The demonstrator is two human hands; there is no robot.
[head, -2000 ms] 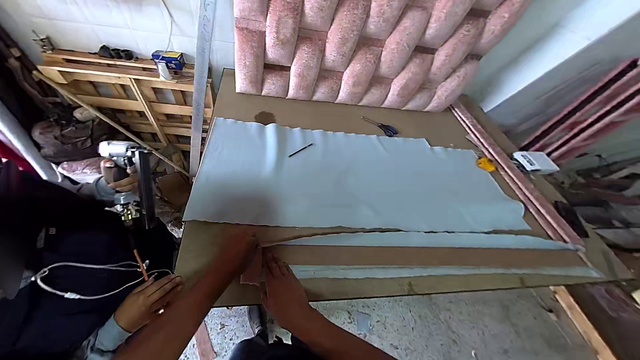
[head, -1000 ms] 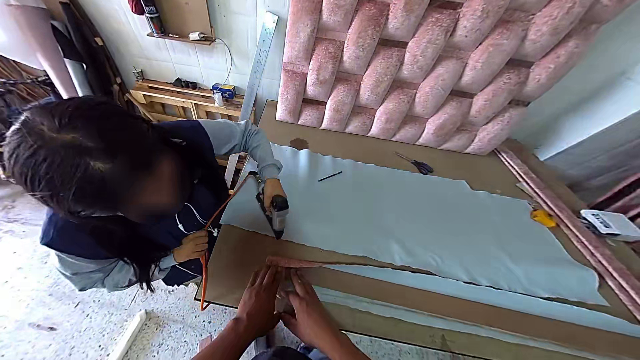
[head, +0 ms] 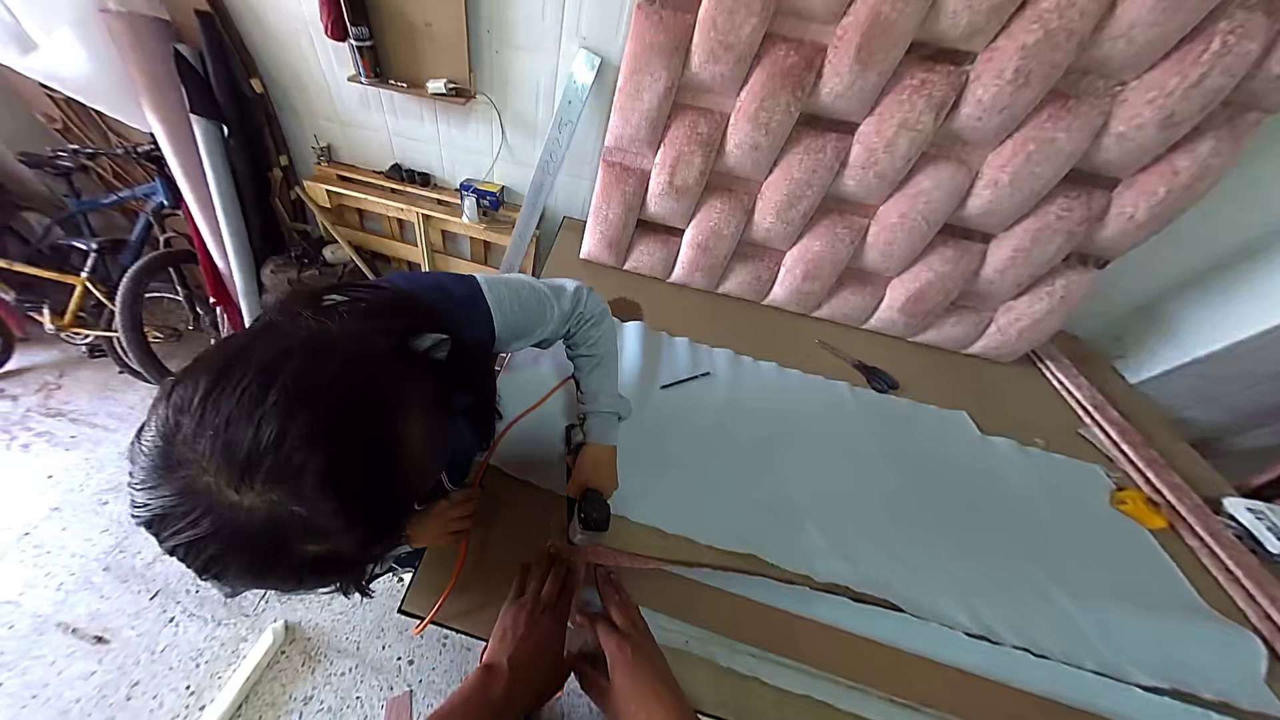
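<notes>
My left hand lies with its fingers pressed on the end of a fabric-covered strip at the table's near edge. Beside it, my right hand rests on the same end, fingers extended forward. A co-worker's hand holds a dark pneumatic tool, its nose hidden, just beyond my fingertips. An orange air hose runs past the co-worker's other hand. Pale fabric is spread over the brown tabletop.
A pen-like dark stick lies on the fabric, with scissors behind it. A yellow tool sits near pink strips at right. A pink padded panel stands at the back. The co-worker's head leans in at left.
The co-worker has leaned in over the table from the left, bringing the pneumatic tool to the strip's end near my fingers. My hands stay at that end. The view has shifted left.
</notes>
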